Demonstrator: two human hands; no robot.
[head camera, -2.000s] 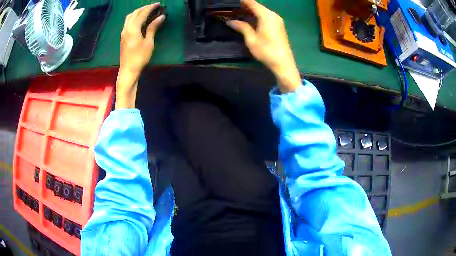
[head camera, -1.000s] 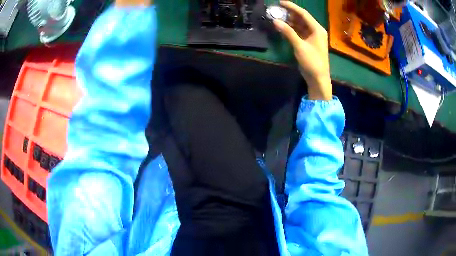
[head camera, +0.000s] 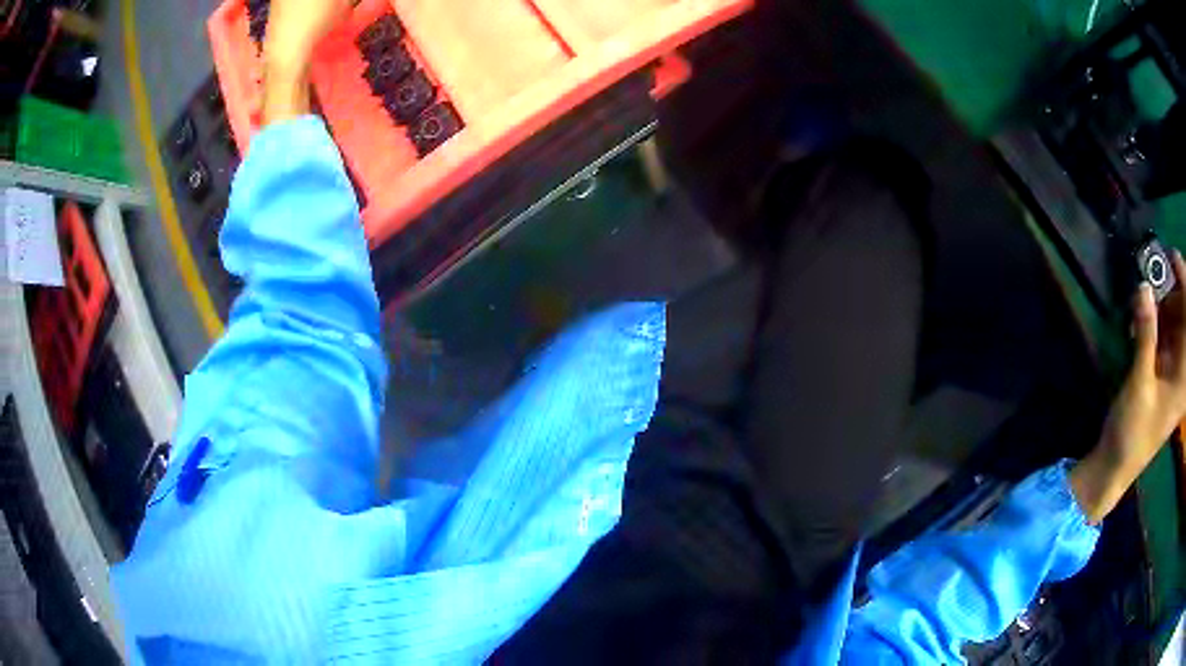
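Observation:
The red parts tray (head camera: 520, 78) is at the top left, with several black camera modules (head camera: 410, 94) in a row in its pocket. My left hand (head camera: 297, 29) reaches over the tray's left part, cut off by the top edge; its fingertips and anything in them cannot be made out. My right hand (head camera: 1145, 403) is at the far right edge, partly cut off, and holds a black camera module (head camera: 1155, 267) with a round ringed lens face between thumb and finger. The black fixture (head camera: 1060, 215) is beside it at the upper right, partly out of view.
The green-matted bench (head camera: 917, 52) runs along the upper right. A dark tray (head camera: 195, 163) lies beyond the red tray. A green box (head camera: 72, 141) and a rack (head camera: 124, 377) with red and black trays stand at the far left. My legs are in the middle.
The view has swung to the left, towards the red tray. My left hand has moved from the bench to the tray. My right hand still holds a module by the fixture.

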